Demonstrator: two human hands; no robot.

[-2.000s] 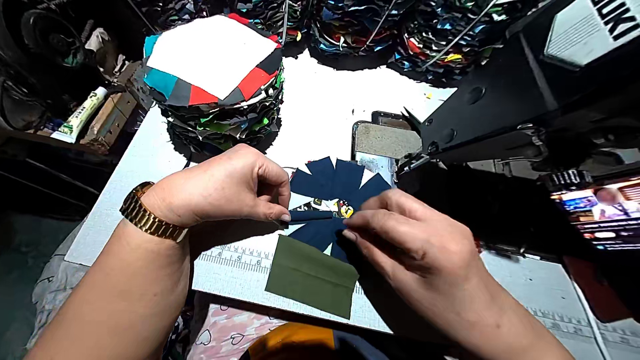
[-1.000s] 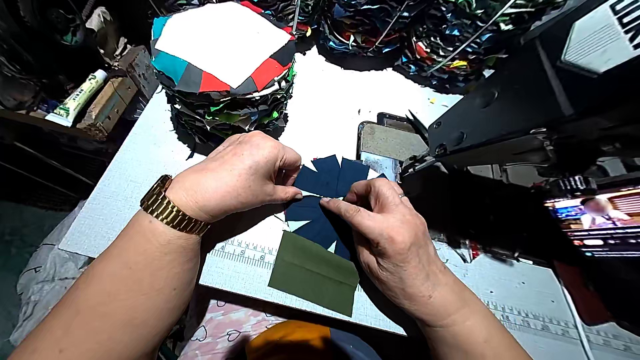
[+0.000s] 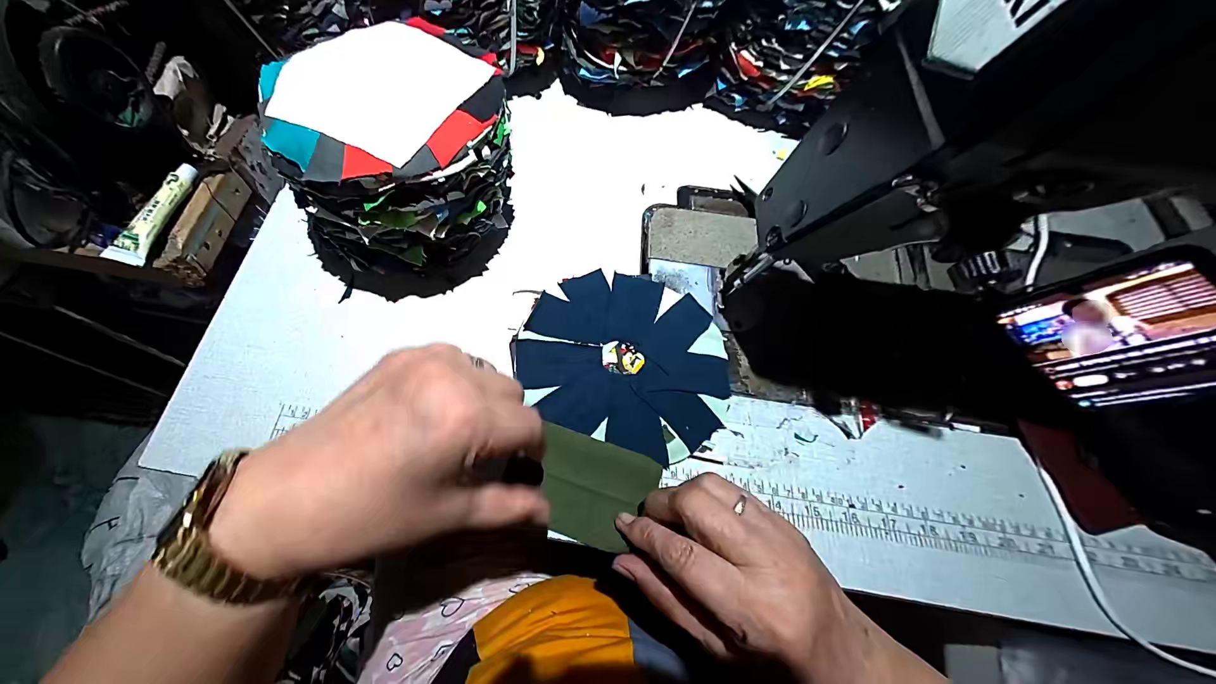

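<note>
A round patchwork piece of navy fabric strips [image 3: 570, 375] lies on the white sewing table, its strips fanned around a small printed centre. Below it, overlapping its lower edge, is an olive green fabric piece [image 3: 598, 484]. My right hand [image 3: 731, 560] has its fingertips at the green fabric's right edge; whether they pinch it is unclear. My left hand [image 3: 408, 456], with a gold watch at the wrist, is curled over the fabric's left end, which it partly hides; its grip cannot be made out.
A tall stack of round patchwork pieces [image 3: 380, 218] stands at upper left, with more tied stacks [image 3: 646, 47] behind. The sewing machine [image 3: 855, 171] takes up the right, near a lit phone [image 3: 1111, 323] and its white cable [image 3: 1073, 541]. A printed ruler scale [image 3: 893, 532] runs along the front edge.
Both hands have moved from the navy strips down to the green fabric. The strip I was handling a moment ago now lies flat, and the printed centre shows again.
</note>
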